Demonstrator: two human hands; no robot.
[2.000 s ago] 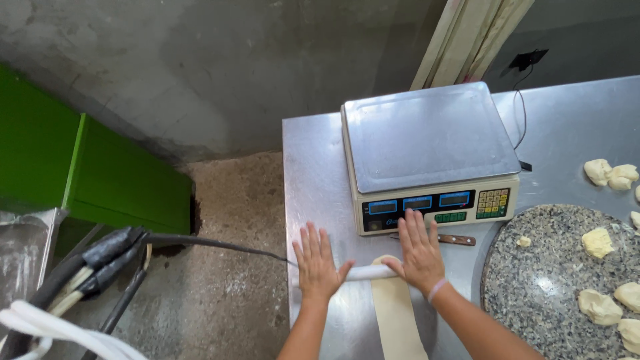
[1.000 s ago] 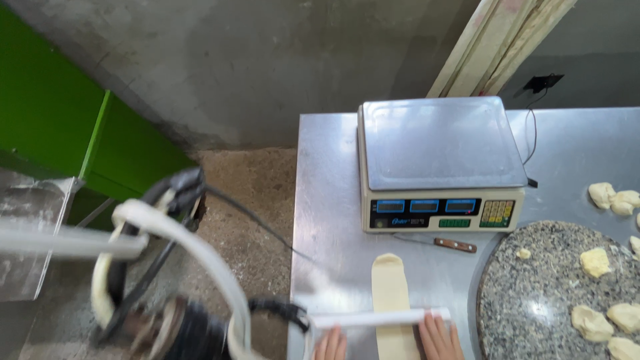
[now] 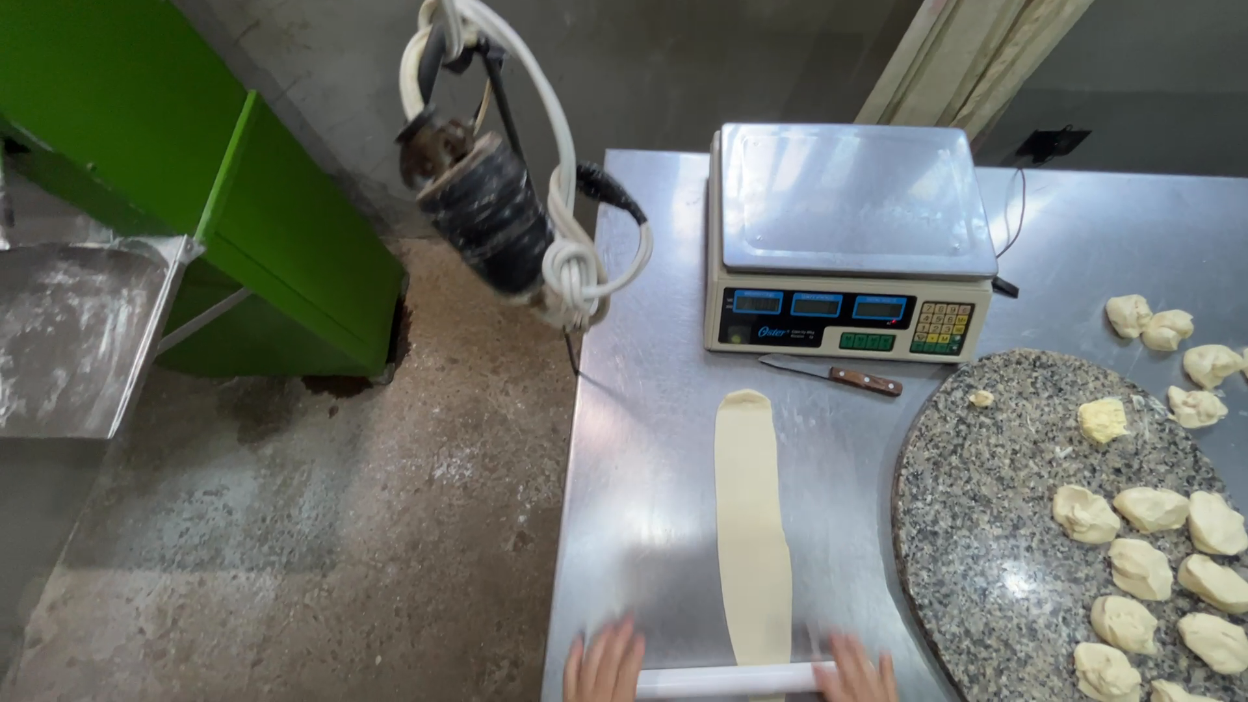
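Observation:
A long flat strip of dough [image 3: 753, 526] lies lengthwise on the steel table. Across its near end rests a white rolling pin [image 3: 731, 680], at the bottom edge of the view. My left hand [image 3: 604, 665] is at the pin's left end and my right hand [image 3: 856, 671] at its right end, both with the fingers extended and slightly blurred. The palms are cut off by the frame, so whether either hand grips the pin is hidden. Beyond the strip, a knife with a wooden handle [image 3: 865, 380] lies in front of the Oster scale [image 3: 858, 205].
To the right, a round granite slab [image 3: 985, 507] holds several dough pieces [image 3: 1141, 568] and a yellow lump [image 3: 1103, 420]. More dough pieces [image 3: 1166, 330] lie behind it on the steel table [image 3: 643, 409]. Knotted white cable [image 3: 575, 268] hangs at the upper left, near a green machine [image 3: 292, 234].
Two seconds ago my hands and the rolling pin were near the strip's far end, by the scale. They have moved back toward me, and much more of the dough strip shows. The hanging cable has shifted in view.

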